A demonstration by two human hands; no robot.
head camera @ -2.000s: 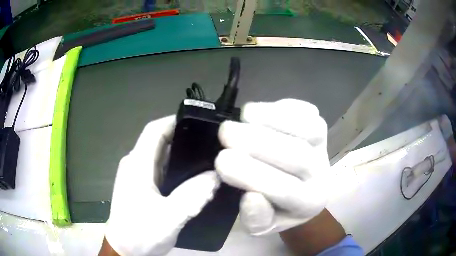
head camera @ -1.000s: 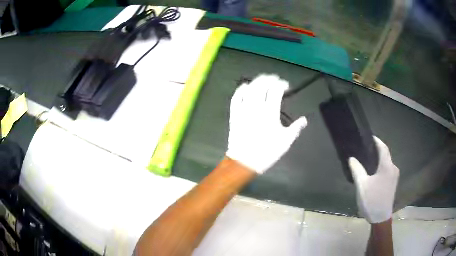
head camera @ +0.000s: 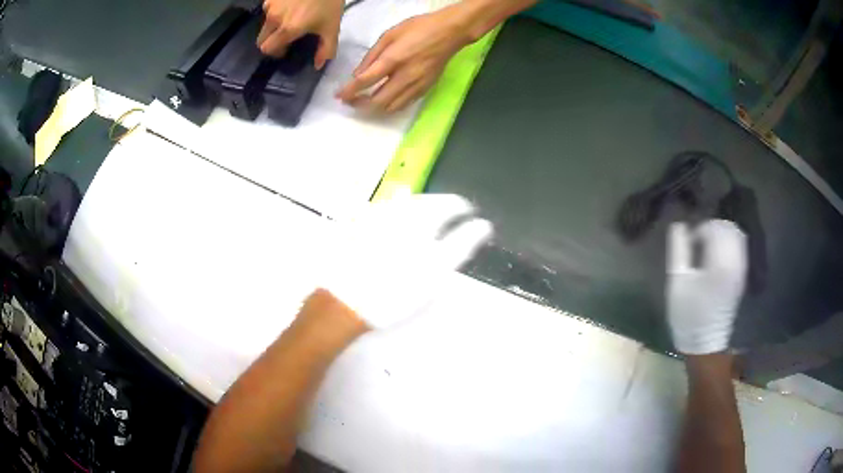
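A black power adapter (head camera: 754,242) lies on the dark green belt at the right, blurred, with its black cord (head camera: 679,185) coiled beside it. My right hand (head camera: 707,286), white-gloved, is at the adapter's near left side and partly covers it; whether it grips the adapter is unclear. My left hand (head camera: 421,249), white-gloved and blurred, is over the white ledge near the lower end of the lime-green strip (head camera: 459,102). Its fingers are slightly bent and apart, with nothing seen in it.
Another person's bare hands (head camera: 402,66) reach in from the top; one touches the group of black adapters (head camera: 242,78) on the white sheet at upper left. A yellow tag (head camera: 65,120) is at far left. The black test station (head camera: 92,388) is at lower left.
The view has turned further left. The adapter and cord in my right hand are now down on the belt. My left hand has moved back from the belt to the ledge. Another person's hands have appeared.
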